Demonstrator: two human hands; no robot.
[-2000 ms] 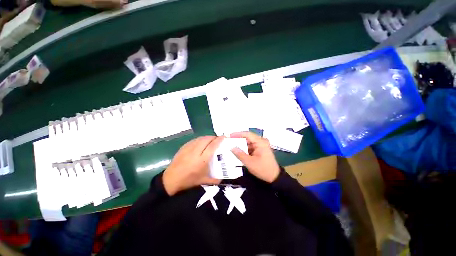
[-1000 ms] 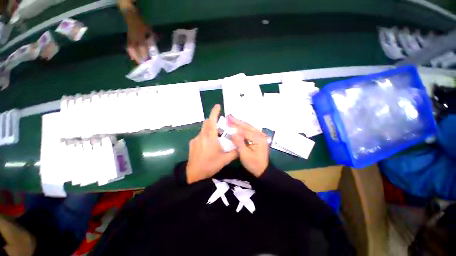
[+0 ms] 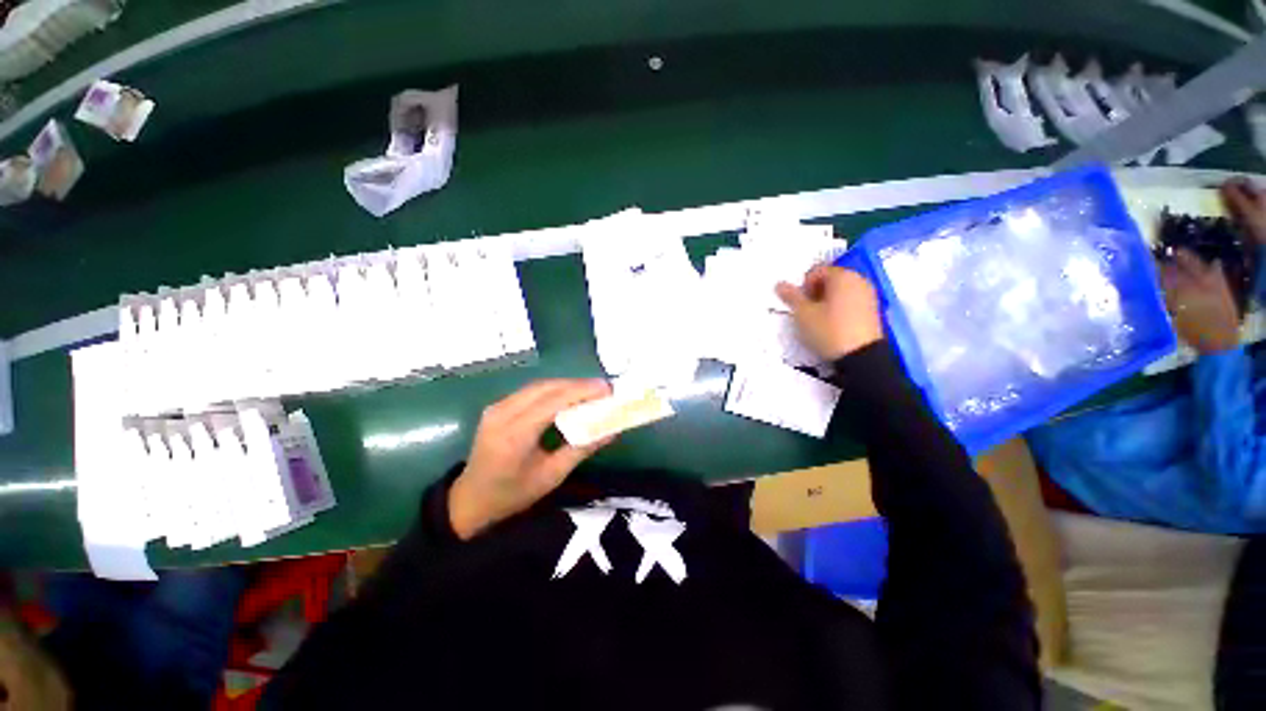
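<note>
My left hand (image 3: 525,447) grips a small white retail box (image 3: 614,415), its narrow side facing up, above the bench's front edge. My right hand (image 3: 837,314) is over the loose pile of white leaflets (image 3: 761,285), fingertips bent down onto it; whether it holds a sheet cannot be told. The stack of white card inserts (image 3: 639,295) lies left of the leaflets. A printed leaflet (image 3: 782,399) lies just in front of the pile. White retail boxes (image 3: 326,327) stand in a long row at left, with a shorter row (image 3: 208,479) in front.
The blue bin (image 3: 889,347) of shiny clear bags stands right of the leaflets. One frosted bagged part (image 3: 406,150) lies on the green belt (image 3: 583,125), more bags (image 3: 1062,100) at far right. Another person's hands (image 3: 1205,299) work over dark parts at right. Brown cartons (image 3: 812,497) are below.
My right hand has left the box and moved right onto the leaflets. My left hand keeps the box, now turned. One of two bagged parts on the belt is gone, as is the hand reaching there.
</note>
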